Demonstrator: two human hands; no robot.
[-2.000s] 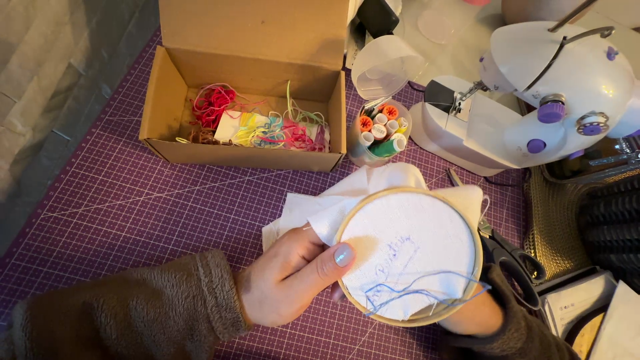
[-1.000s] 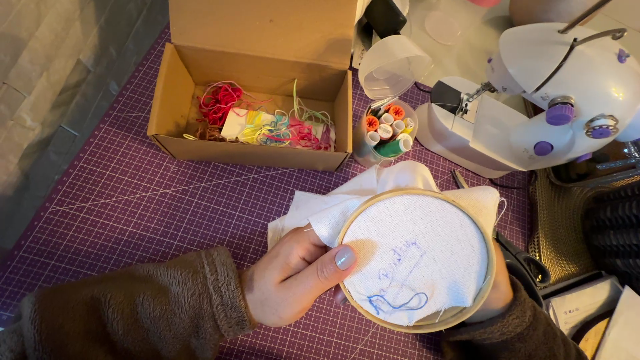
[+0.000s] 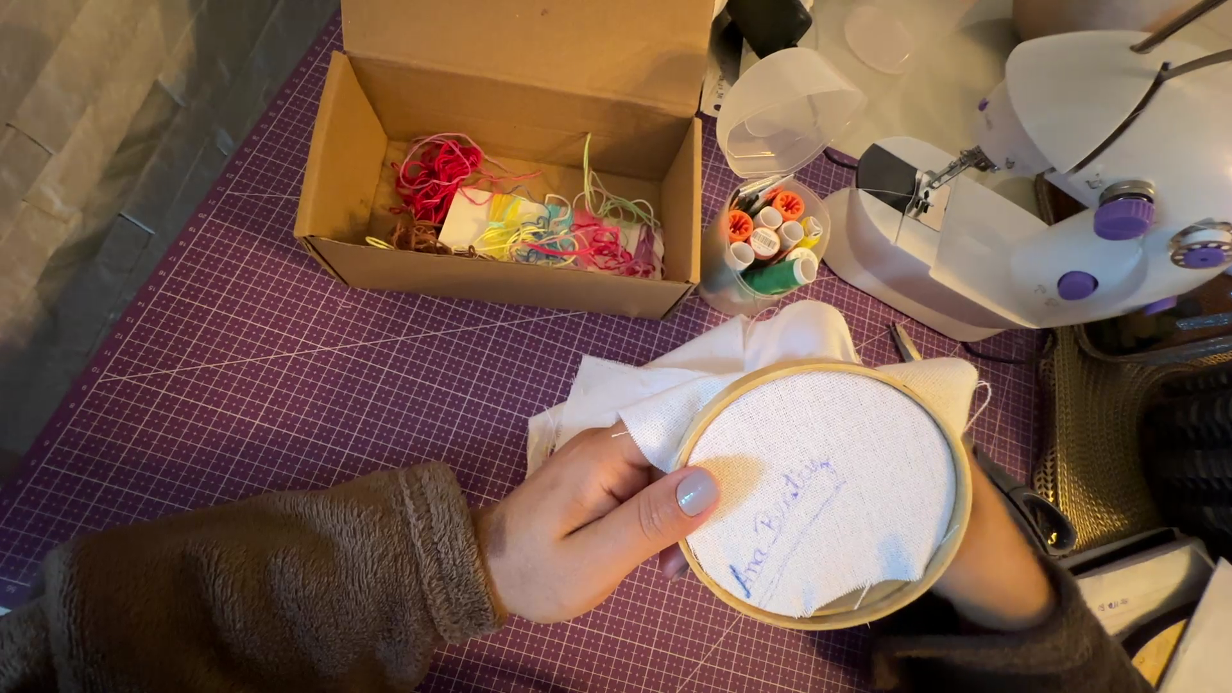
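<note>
My left hand grips the left rim of a wooden embroidery hoop, thumb on top of the stretched white cloth. Blue handwriting and a short run of blue stitching lie on this cloth, which leaves a gap at the hoop's lower edge. Loose white fabric spreads out beyond the hoop's upper side. My right hand is at the right, mostly hidden behind the hoop; its fingers and whatever they hold cannot be seen.
On the purple cutting mat stand an open cardboard box of tangled threads and a clear tub of thread spools. A white sewing machine is at the upper right. Scissors lie partly beneath the hoop and right arm.
The blue thread that lay looped over the cloth has gone from the front, first shrinking to a small loop. My right hand stays behind the hoop, and my left hand keeps its grip.
</note>
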